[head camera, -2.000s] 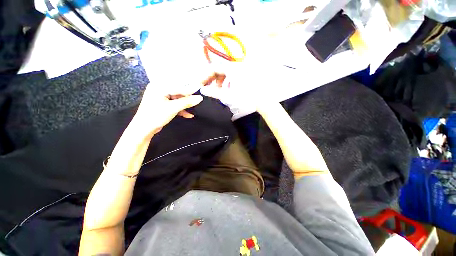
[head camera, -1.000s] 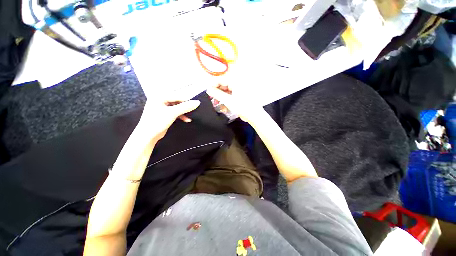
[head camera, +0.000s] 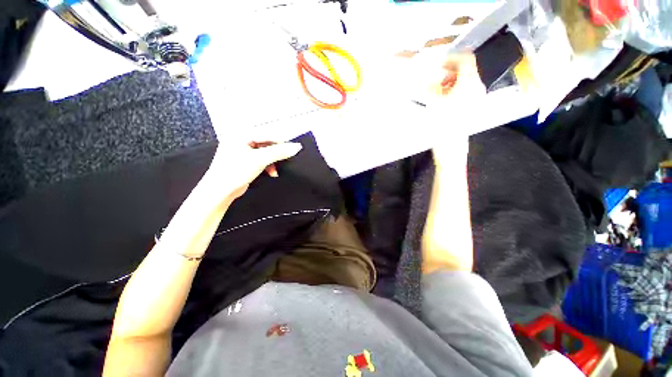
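Note:
Smooth black lining fabric lies over the machine bed's front edge and my lap, with a curved white thread line across it. My left hand holds its edge between thumb and fingers. My right hand is away from the cloth, over the right part of the white machine bed, near the phone; it is overexposed and its fingers are not clear. Speckled grey-black outer fabric lies at the left under the machine. Tailor's scissors with orange-red and yellow handles lie on the bed.
The presser foot area is at the upper left. The phone lies at the upper right beside plastic bags. Dark cloth is piled right of my lap. A red plastic stool and blue baskets stand at the lower right.
My right hand has left the cloth edge beside my left hand and moved right, across the bed towards the phone. My left hand stays on the cloth.

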